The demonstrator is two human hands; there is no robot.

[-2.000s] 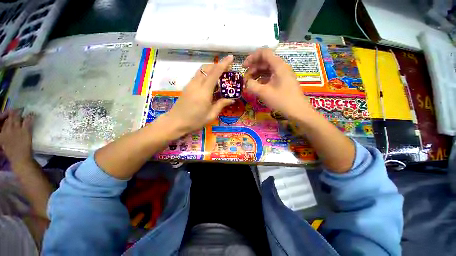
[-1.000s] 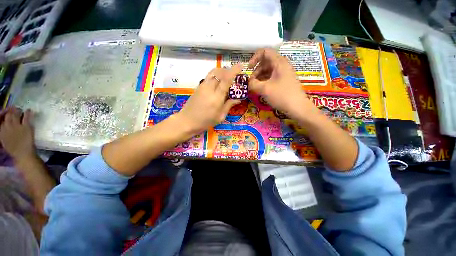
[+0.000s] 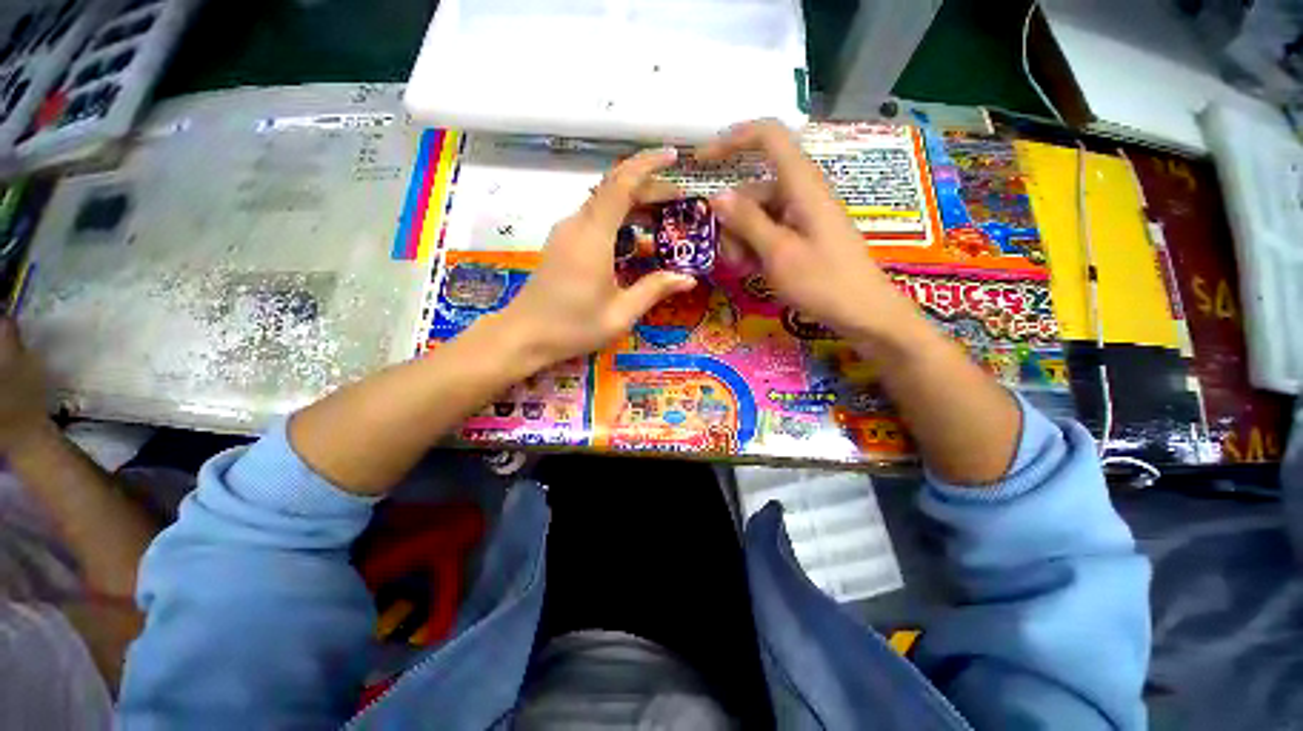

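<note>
A smartwatch unit [image 3: 686, 236] with a dark face and a pale printed dial is held over the printed mat [image 3: 672, 400], face up. My left hand [image 3: 589, 271] is at its left side, thumb at the lower edge and index finger arched above. My right hand [image 3: 800, 236] is at its right edge, with index finger and thumb bent near its upper right corner. Whether the right fingertips pinch anything small cannot be told. The watch's left part is a dark blur near my left palm.
A white tray [image 3: 607, 64] lies at the mat's far edge. A worn grey-white board [image 3: 215, 271] is at left, with a filled tray [image 3: 107, 72] beyond. Yellow board [image 3: 1093, 243] and white cable [image 3: 1097, 300] are at right. A spare tray [image 3: 822, 536] is below the bench edge. Another person's arm [image 3: 65, 493] is at left.
The watch has shifted slightly right and up. My left hand has opened wider around it, and my right fingers have changed their bend. The other person's hand at left has drawn back towards the picture edge.
</note>
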